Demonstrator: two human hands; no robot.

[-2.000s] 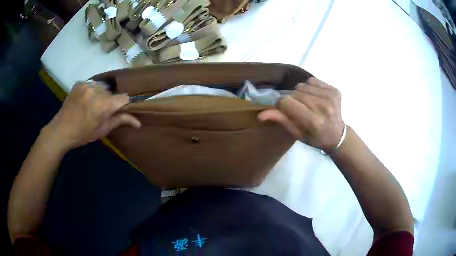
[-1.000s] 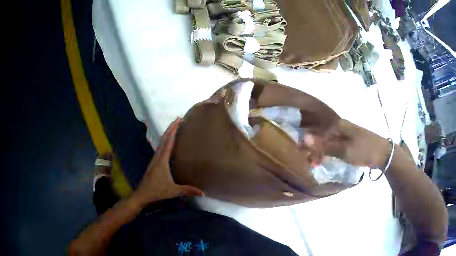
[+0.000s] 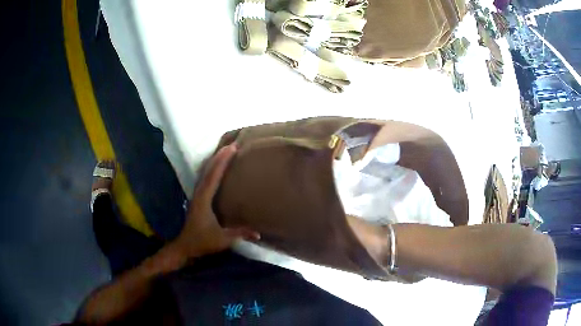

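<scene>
A brown handbag [image 3: 280, 197] lies on its side on the pale table, its open mouth facing right. Crumpled white tissue [image 3: 382, 184] shows inside the mouth, with a small gold-coloured zipper end [image 3: 337, 145] at the upper rim. My left hand [image 3: 213, 207] holds the bag's base from the left, fingers behind it and thumb on the near side. My right forearm, with a bracelet at the wrist, reaches into the bag mouth. My right hand is hidden inside the bag, so its grip cannot be seen.
Folded tan strap bundles [image 3: 312, 32] with white wraps lie at the table's far side. A pile of flat brown pieces [image 3: 408, 32] lies beside them. More brown bags [image 3: 497, 197] stand at the right. A yellow floor line [image 3: 86, 95] and a foot [image 3: 102, 178] show at left.
The bag has turned from facing me to lying with its mouth to the right. My right hand has left the rim and gone deep into the bag. My left hand has moved to the base.
</scene>
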